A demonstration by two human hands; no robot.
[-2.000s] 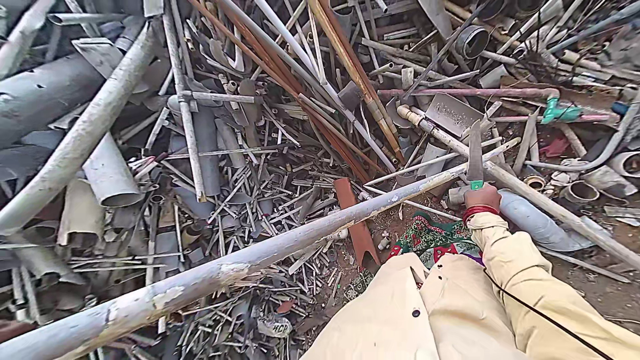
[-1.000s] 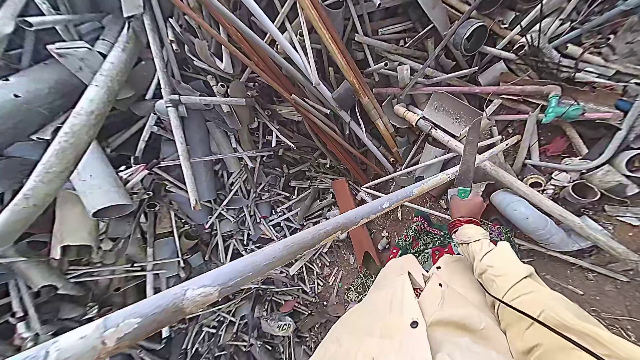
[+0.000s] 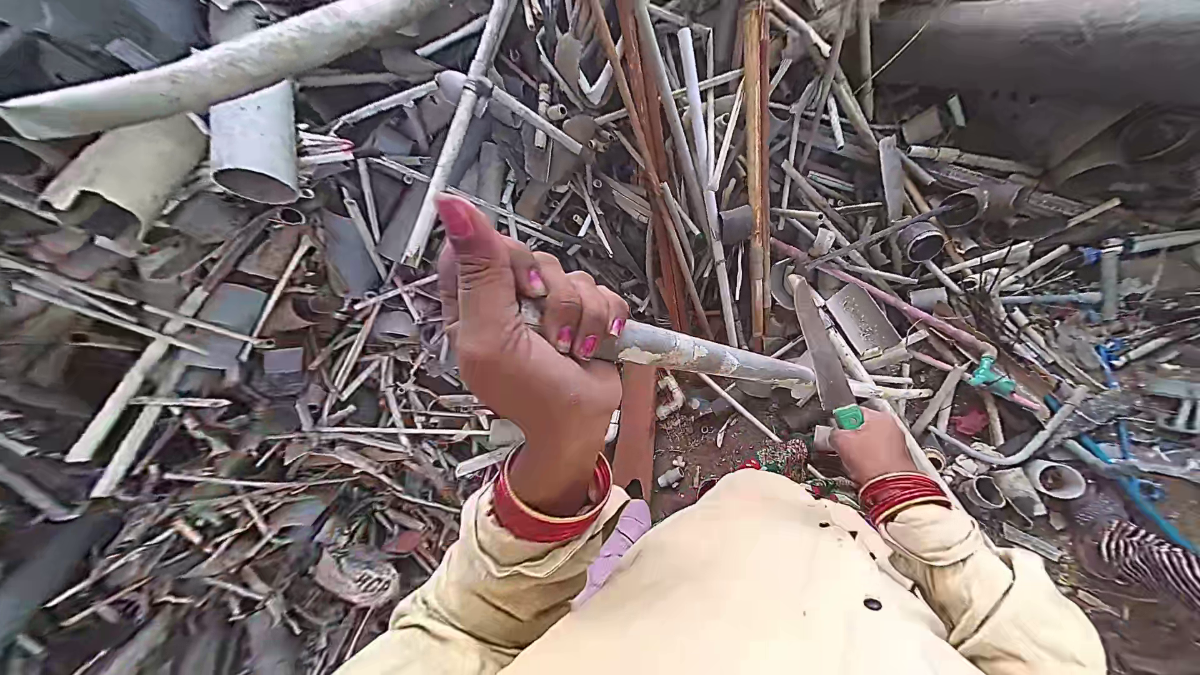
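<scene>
My left hand (image 3: 534,328), with red bangles at the wrist, is closed around the near end of a long grey plastic pipe (image 3: 722,359), its thumb pointing up. From that hand the pipe runs right, towards the blade. My right hand (image 3: 877,445) grips the green handle of a broad-bladed knife (image 3: 817,347), the blade pointing up and slightly left. The pipe's far part passes behind or against the blade; whether they touch I cannot tell. The handle is mostly hidden in my fist.
Heaps of broken plastic pipes surround me. Long brown strips (image 3: 757,187) stand up ahead, and a wide grey pipe piece (image 3: 253,145) lies at upper left. A pink pipe with a green fitting (image 3: 992,373) and blue tubing (image 3: 1139,497) lie at the right.
My left hand has come into view holding the pipe, which earlier stretched to the lower left edge. The knife remains in my right hand. The view has shifted.
</scene>
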